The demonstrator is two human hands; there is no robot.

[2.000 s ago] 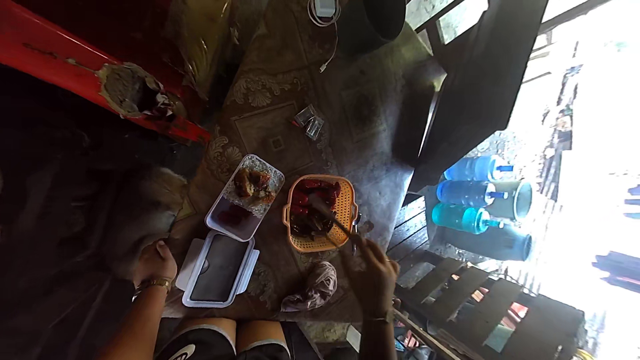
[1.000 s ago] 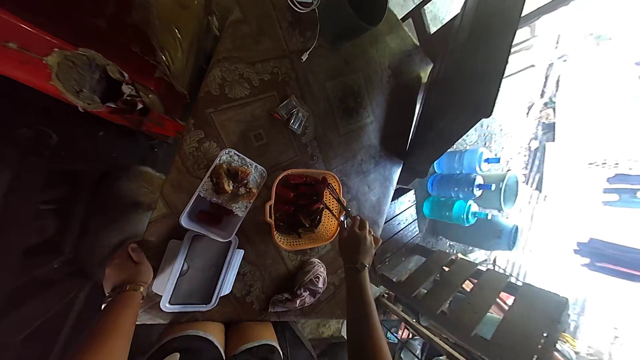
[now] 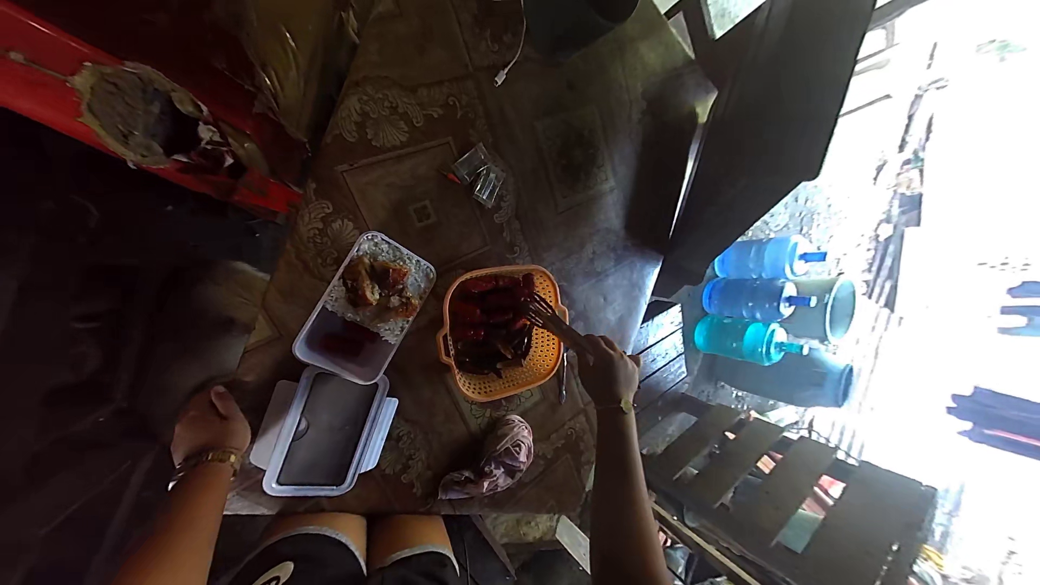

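My right hand [image 3: 608, 372] grips the handle of a slotted spatula or fork-like utensil [image 3: 561, 325], its tines touching the dark red food [image 3: 487, 317] in an orange perforated plastic basket [image 3: 483, 393]. Left of the basket, a clear rectangular container [image 3: 304, 348] holds white rice topped with browned pieces of food [image 3: 375, 284]; something dark red lies in its lower part. The container's lid [image 3: 329, 431] rests just below it. My left hand [image 3: 213, 424] is beside the lid at the table's near left, its fingers curled; whether it holds anything cannot be told.
A crumpled cloth [image 3: 497, 461] lies near the front table edge. A thin metal utensil [image 3: 563, 378] is right of the basket. Small clear packets [image 3: 481, 175] and a cable end [image 3: 500, 77] lie farther back. Large blue water bottles [image 3: 751, 301] stand off to the right.
My right hand has shifted with the utensil at the basket; the utensil's tines now show at the basket's upper right, over the red food.
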